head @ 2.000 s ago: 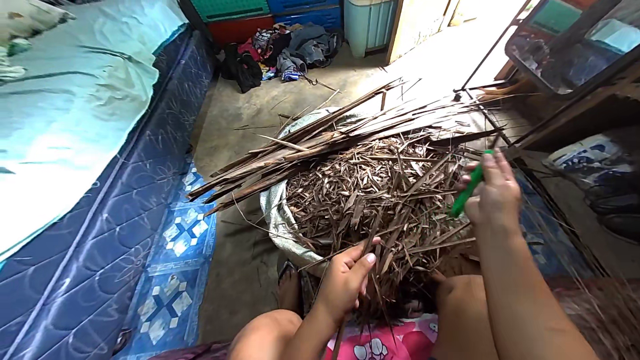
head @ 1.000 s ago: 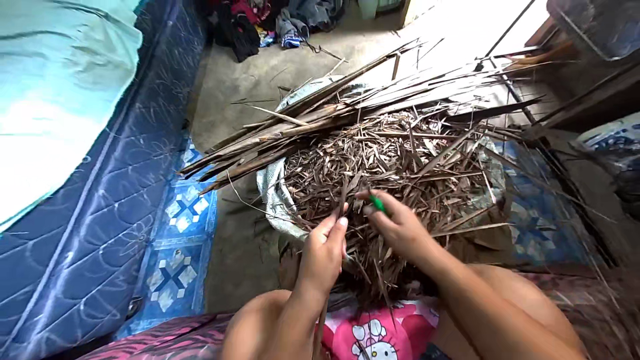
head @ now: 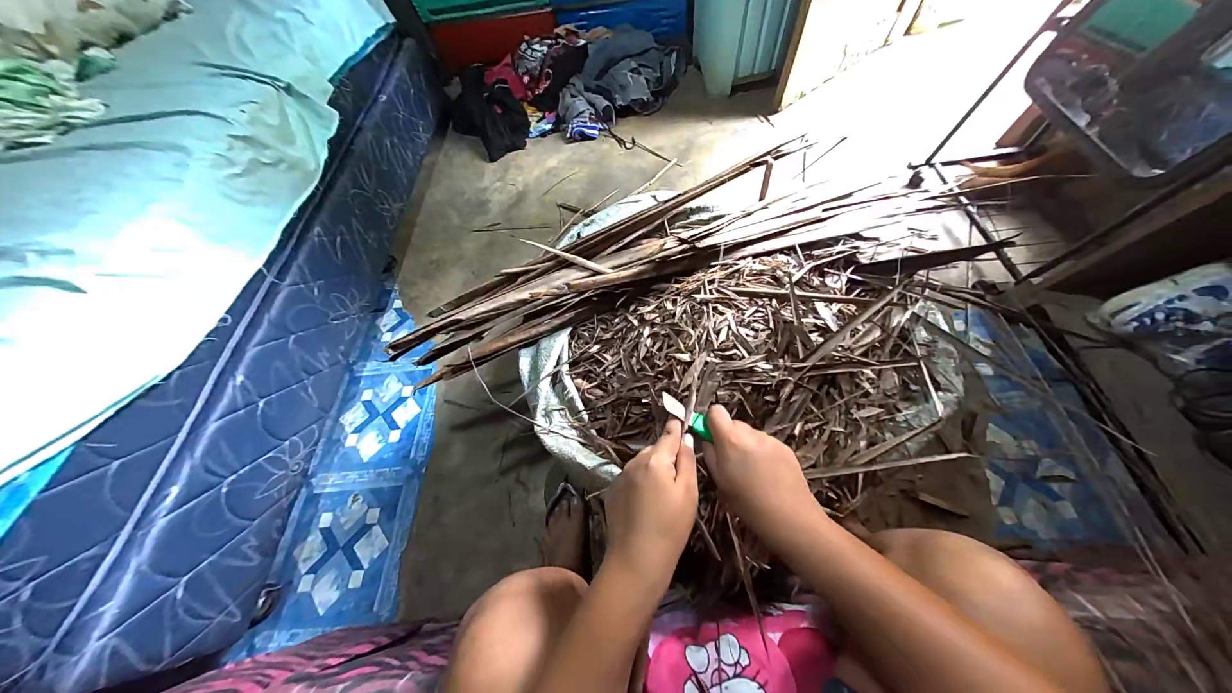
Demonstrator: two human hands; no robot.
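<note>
My left hand (head: 656, 486) grips a thin bunch of dry brown leaf strips (head: 695, 385) that point up and away from me. Beside it my right hand (head: 751, 462) is closed on a green-handled knife (head: 701, 425), whose short pale blade lies against the strips just above my left fingertips. Below and beyond both hands is a white woven sack (head: 553, 385) with its rim folded back, heaped with short cut leaf pieces (head: 664, 356). Long dry leaf strips (head: 587, 274) lie across the far side of the sack.
A blue mattress (head: 260, 375) with a pale green sheet runs along the left. Patterned blue floor covering (head: 351, 500) shows beside it. A heap of clothes (head: 568, 82) lies on the floor at the back, near a pale bin (head: 736, 43). A framed mirror (head: 1136, 87) leans at the upper right.
My right hand has come in from the right with the green-handled knife and is now close beside my left hand. The knife blade now touches the strips.
</note>
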